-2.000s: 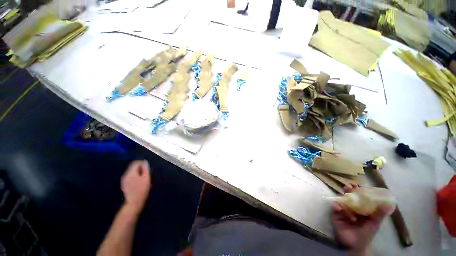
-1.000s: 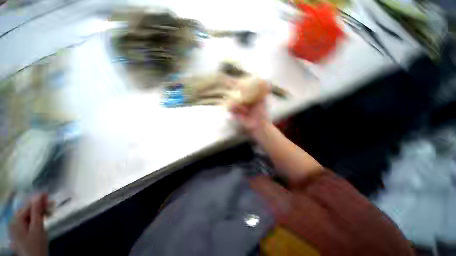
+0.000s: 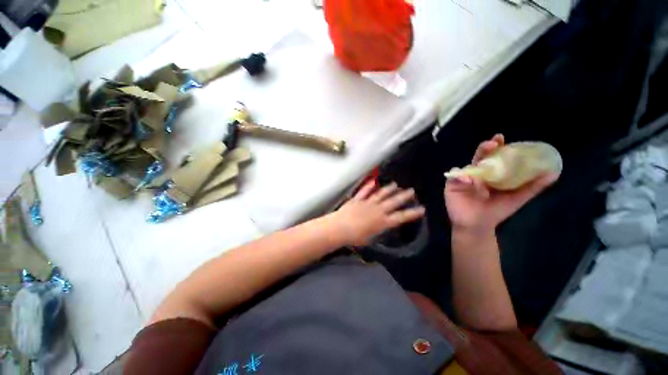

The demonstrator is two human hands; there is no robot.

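Note:
My right hand (image 3: 480, 201) holds the translucent yellowish glue bottle (image 3: 521, 165) off the table's edge, over the dark floor. The bottle lies sideways with its thin nozzle pointing left. My left hand (image 3: 377, 212) is empty with fingers spread, beside the table's front edge and left of my right hand. A fanned group of khaki webbing tabs (image 3: 209, 176) with blue-wrapped ends lies on the pale table (image 3: 293, 172). A loose pile of tabs (image 3: 113, 124) lies behind it. The hammer (image 3: 293, 137) lies to the right of the fanned group.
A red plastic bag (image 3: 370, 33) stands at the table's far side, with a black wad (image 3: 254, 64) to its left. A round clear bag (image 3: 36, 318) and tab rows (image 3: 16, 242) are at the left. White bundles (image 3: 622, 275) are stacked at lower right, off the table.
The view has swung right. My right hand has moved with the bottle from over the table to beyond its edge. My left hand has come across from the far left to near it.

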